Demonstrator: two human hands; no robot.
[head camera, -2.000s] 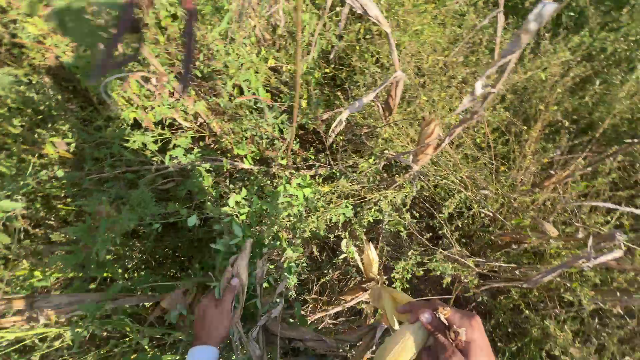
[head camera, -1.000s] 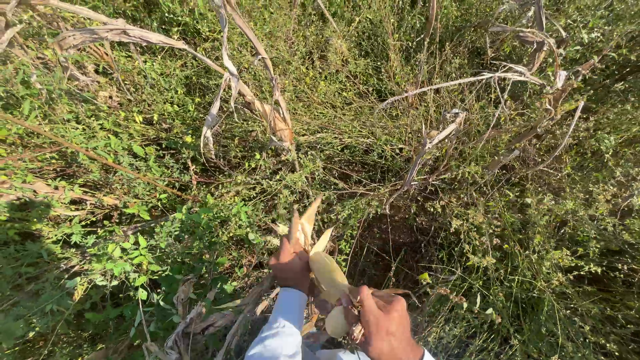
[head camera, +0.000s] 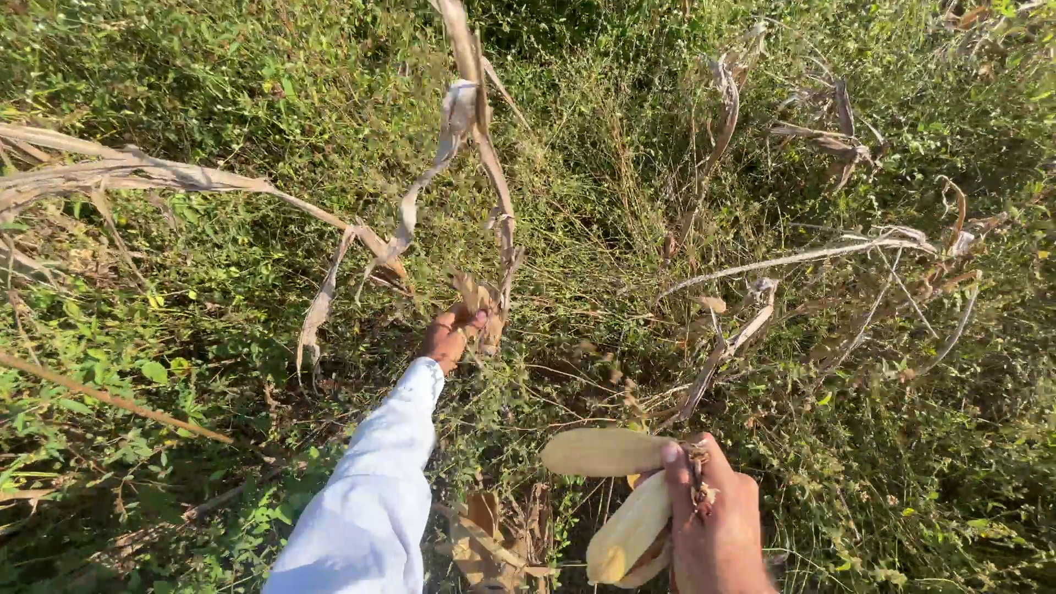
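My left hand (head camera: 450, 337), in a white sleeve, reaches out to a standing dry corn stalk (head camera: 502, 198) near the middle of the view. Its fingers are closed on a dry husk (head camera: 472, 295) beside that stalk; whether an ear is inside cannot be told. At the lower right, my right hand (head camera: 716, 516) grips several corn ears in pale husks by their stem ends. One ear (head camera: 606, 452) points left, and another ear (head camera: 631, 528) points down and left, with a further one partly hidden behind it.
Dense green weeds surround both hands. A bent dry stalk (head camera: 190, 177) reaches in from the left, with a hanging dry leaf (head camera: 320, 305). Other dry stalks (head camera: 730, 351) lean at the right. Dry husks (head camera: 487, 544) lie low in front of me, and a thin brown stem (head camera: 115, 400) crosses at the left.
My left hand has left the ears beside my right hand and moved forward to the husk on the stalk. My right hand still holds ears. The view has shifted.
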